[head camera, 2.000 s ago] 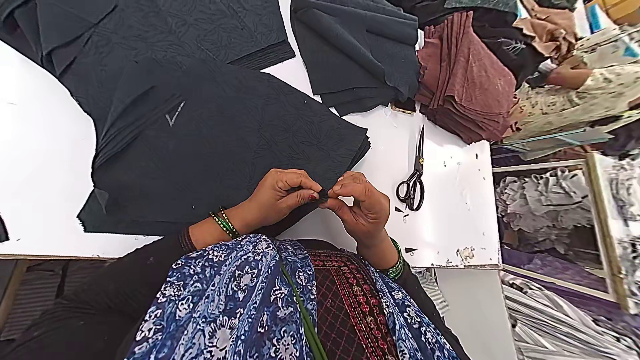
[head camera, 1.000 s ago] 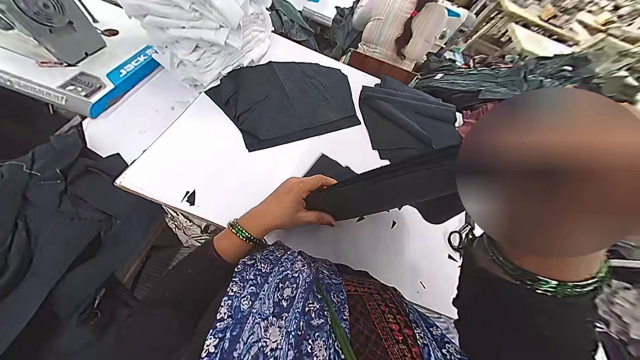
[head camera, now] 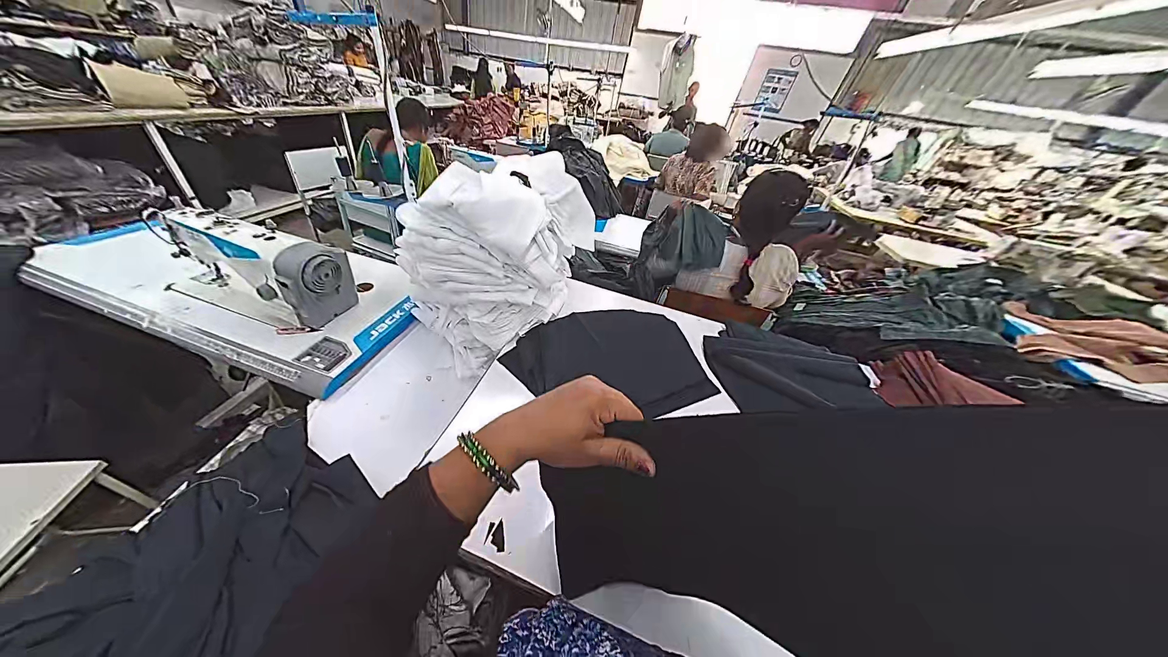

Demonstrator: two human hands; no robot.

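Observation:
My left hand [head camera: 584, 429], with green bangles at the wrist, pinches the left upper edge of a large dark fabric piece [head camera: 858, 529] between thumb and fingers. The fabric spreads across the lower right of the view and hides whatever is behind it. My right hand is out of sight. Just beyond my left hand, a stack of dark cut fabric [head camera: 620, 356] lies on the white table [head camera: 525, 525]. To its right are folded dark pieces [head camera: 785, 370] and a maroon fabric stack [head camera: 940, 381]. Small dark scraps [head camera: 495, 535] lie near the table's front edge.
A tall pile of white fabric [head camera: 493, 255] stands at the table's far left, beside a Jack sewing machine [head camera: 310, 278] on its own table. Dark cloth [head camera: 219, 547] hangs at lower left. A co-worker [head camera: 766, 237] sits beyond the table, with others farther back.
The view has swung up and left. Two seconds ago both hands were together at the dark fabric's edge; now my left hand holds up a broad dark piece, and my right hand is out of view.

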